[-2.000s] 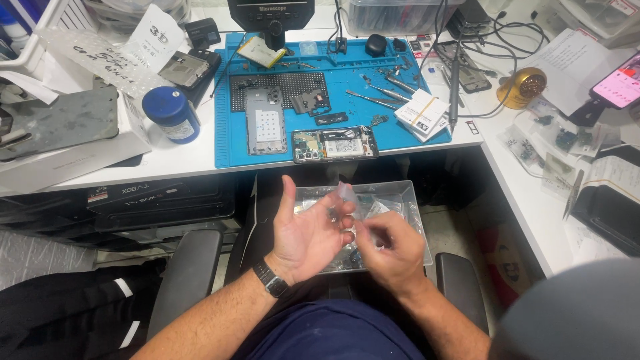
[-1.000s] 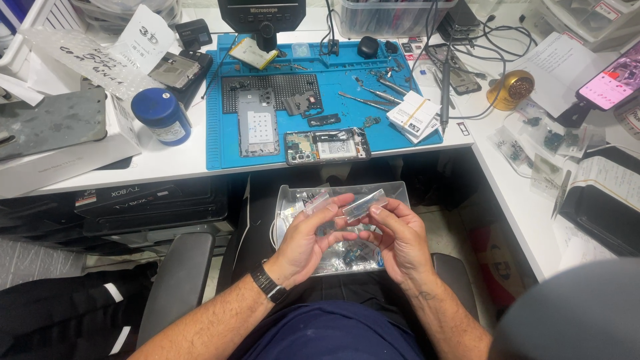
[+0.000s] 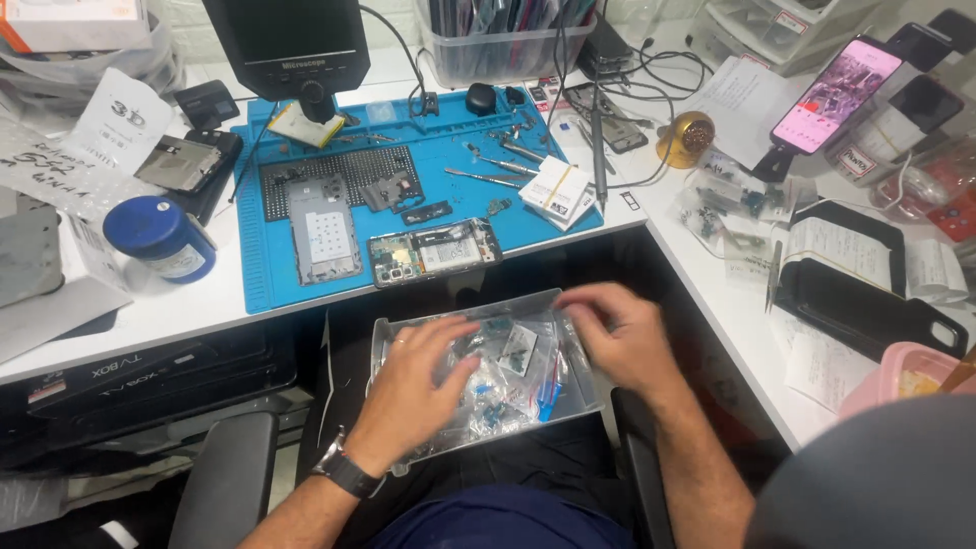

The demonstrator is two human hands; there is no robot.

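On my lap sits a clear plastic tray (image 3: 587,396) filled with small transparent bags (image 3: 496,381) of electronic parts. My left hand (image 3: 419,381), with a watch on its wrist, is spread over the tray's left side, fingers apart and holding nothing visible. At the tray's upper right corner is my right hand (image 3: 618,335), thumb and index finger near the rim; whether something is between them cannot be told. On the blue repair mat (image 3: 263,267) above lie an opened smartphone (image 3: 435,252), a phone back cover (image 3: 324,229) and a dark phone part (image 3: 393,191).
Tweezers (image 3: 484,178) and rubber-banded white cards (image 3: 557,191) lie on the mat. A microscope with a screen (image 3: 305,61) stands behind it, a blue jar (image 3: 164,236) at left. To the right are a lit phone (image 3: 835,95) on a holder and a black case (image 3: 823,305).
Both hands have moved apart. One second ago they held a small clear bag between them above the tray; now the left is over the bags and the right at the tray's corner.
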